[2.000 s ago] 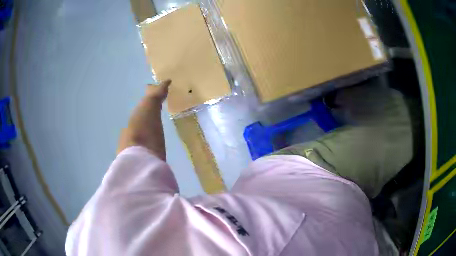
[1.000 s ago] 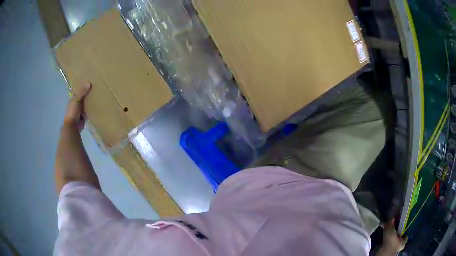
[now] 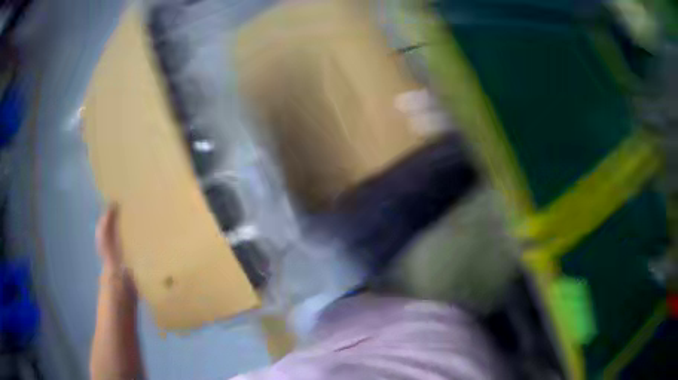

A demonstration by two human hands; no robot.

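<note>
A flat brown cardboard sheet [image 3: 145, 171] with a small dark spot near its lower end is at the left, tilted and close to the camera. My left hand [image 3: 113, 249] grips its left edge, with the thumb at the rim; the other fingers are hidden. Along the sheet's right side shows a dark and clear layer with bright spots, likely a filled tray [image 3: 223, 197] under it. The frame is badly blurred. My right hand is out of the picture.
A second cardboard-topped stack [image 3: 334, 96] with a white label is at the centre. The green bench mat [image 3: 550, 104] with yellow tape and a light-green card [image 3: 575, 308] is at the right. Blue items [image 3: 18, 300] are at the left edge on the grey floor.
The sheet and my left hand have come up nearer the camera, and the dark layer beside it now shows. The view has swung toward the green bench. My right hand has left the picture.
</note>
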